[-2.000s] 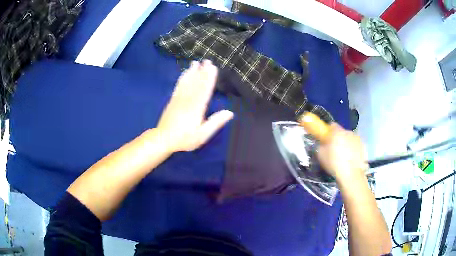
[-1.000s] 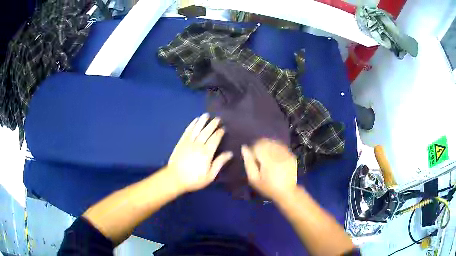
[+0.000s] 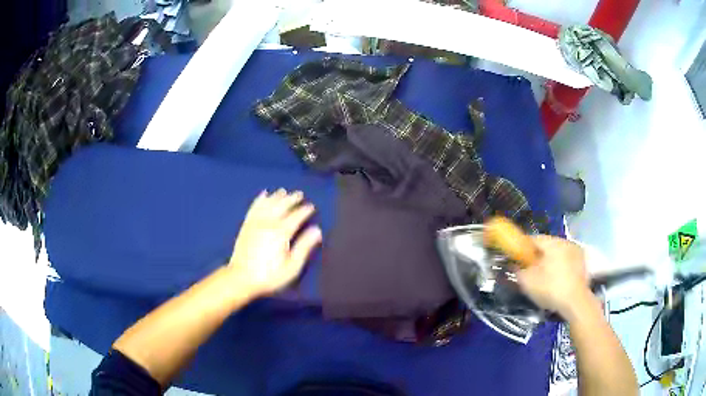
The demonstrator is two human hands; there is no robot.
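The plaid garment piece (image 3: 433, 147) lies across the navy table cover, with its plain dark purple-brown lining (image 3: 383, 251) spread flat towards me over the end of the padded arm. My right hand (image 3: 553, 271) is closed on the orange handle of the steam iron (image 3: 488, 282). The iron's pointed soleplate is at the right edge of the lining; whether it touches the cloth I cannot tell. My left hand (image 3: 271, 240) lies on the navy padded arm (image 3: 155, 216), left of the lining, fingers apart, holding nothing.
A heap of plaid pieces (image 3: 70, 108) is at the upper left. A white bar (image 3: 209, 77) slants behind the padded arm. A grey-green rag (image 3: 600, 62) hangs on the white back rail (image 3: 457, 35). Red pipes (image 3: 569, 104) are behind. A cable and warning sticker (image 3: 683, 240) are at right.
My right hand has left the lining and taken the iron from its rest at right. The lining's near part now lies flatter. My left hand has moved left, off the cloth's edge.
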